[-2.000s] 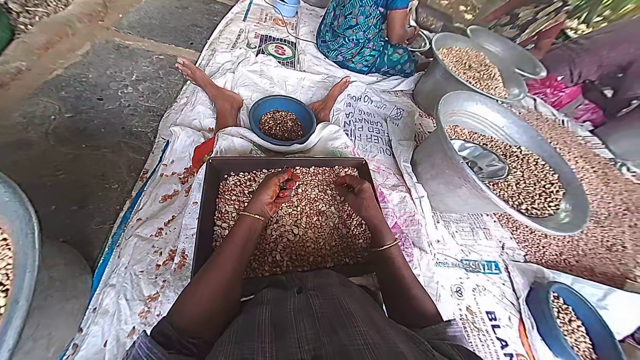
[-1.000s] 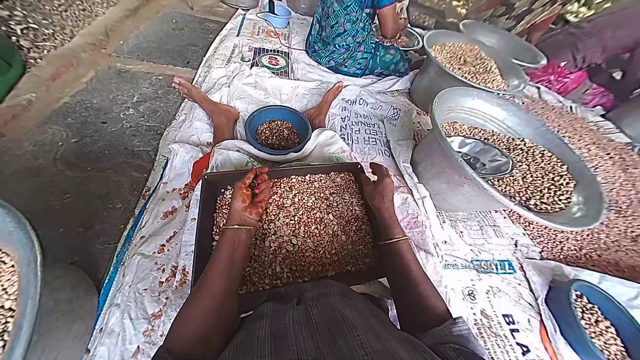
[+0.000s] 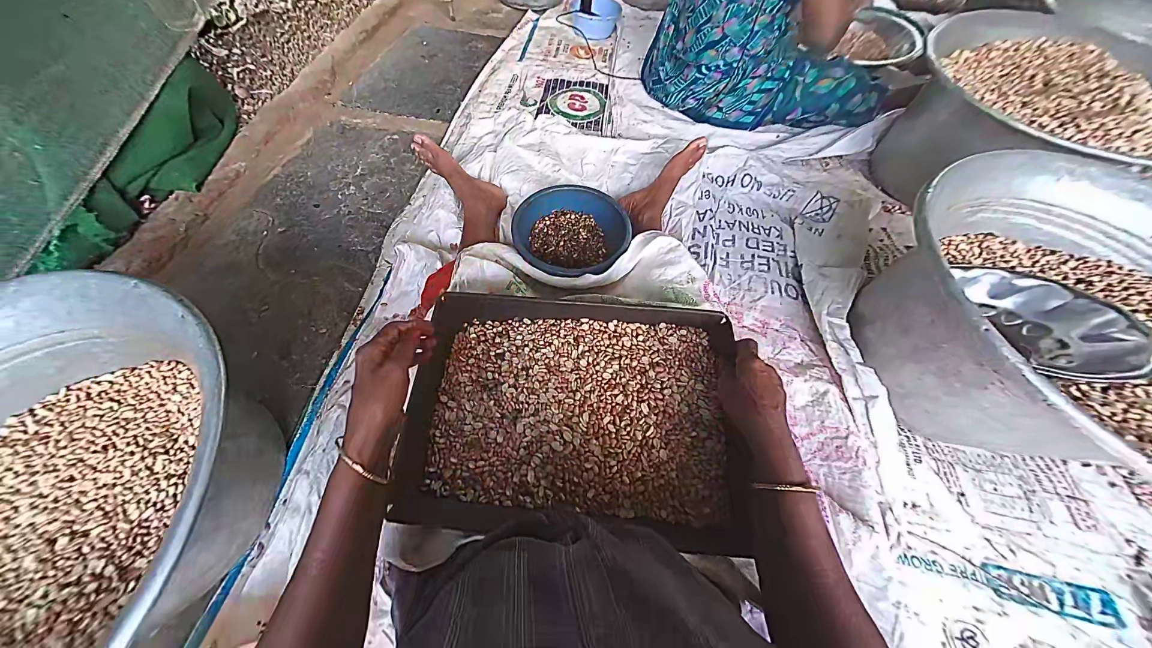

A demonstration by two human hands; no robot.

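A dark rectangular tray point(image 3: 585, 308) lies across my lap, filled with a layer of shelled nuts or beans point(image 3: 576, 414), pale and reddish-brown. My left hand point(image 3: 387, 355) is at the tray's upper left edge, its fingers curled against the rim. On the opposite side my right hand point(image 3: 754, 382) grips the right wall, thumb near the top corner. Just beyond the tray, between my bare feet, stands a blue bowl point(image 3: 538, 207) holding small dark bits.
Large metal tubs with nuts stand at left point(image 3: 211, 360) and right point(image 3: 909, 315), another farther back point(image 3: 918, 117). A metal bowl point(image 3: 1053, 319) rests in the right tub. A person point(image 3: 751, 67) in patterned blue cloth sits ahead. White printed sacks point(image 3: 747, 216) cover the ground.
Both hands were over the nuts in the tray two seconds ago; they have moved apart to its side edges. My left hand went from above the tray's left part to its outer rim.
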